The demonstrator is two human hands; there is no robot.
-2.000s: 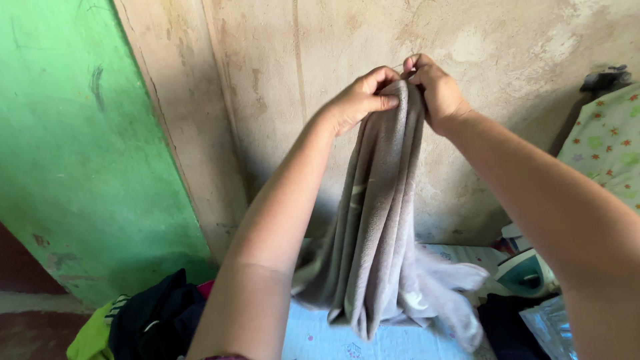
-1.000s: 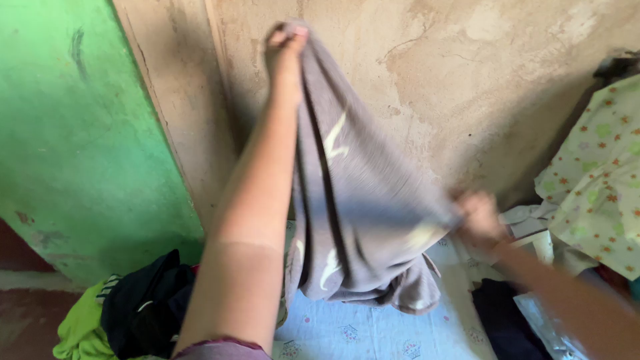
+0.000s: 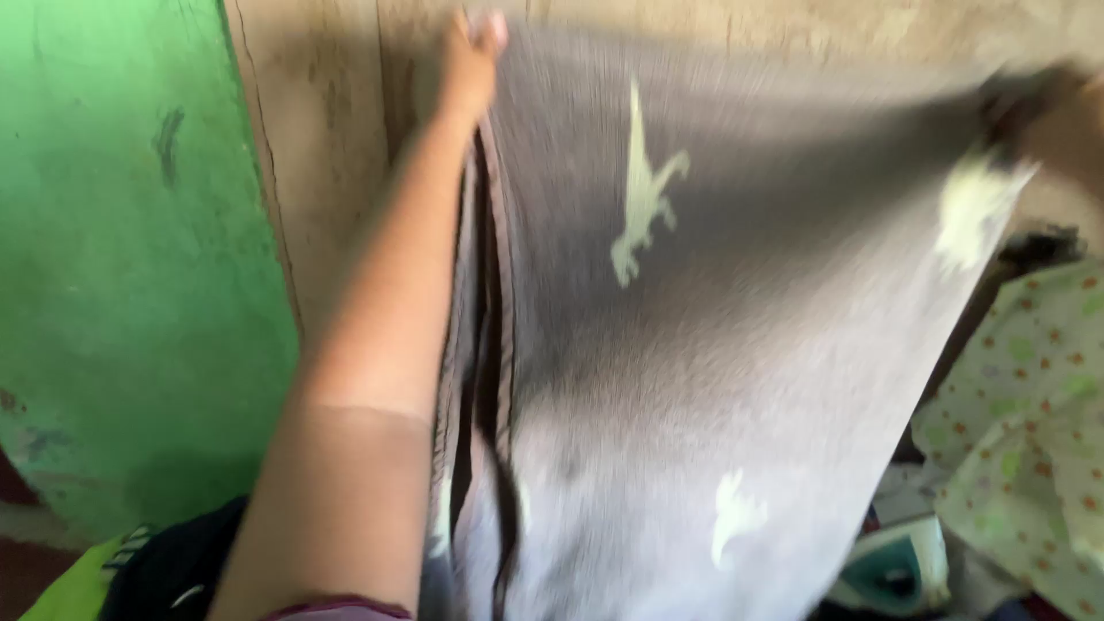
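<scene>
A gray fleece-like blanket (image 3: 690,345) with pale dinosaur shapes hangs spread out in front of me, several folds running down its left side. Its upper left corner is pinched in my left hand (image 3: 473,60), which is raised near the top of the view. At the upper right, my right hand (image 3: 1048,112) grips the other upper corner; it is dark and blurred, so its fingers do not show clearly. The cloth hides most of the surface below it.
Dark and lime clothes (image 3: 172,561) lie at lower left, by the green wall panel (image 3: 129,259). A clothes iron (image 3: 897,573) is at lower right, below a cloth with star and flower-like spots (image 3: 1026,414). A stained wall (image 3: 776,26) stands behind.
Both hands were together at the gathered blanket two seconds ago. They have moved apart, my right hand going right and then up, and the blanket is now spread wide between them.
</scene>
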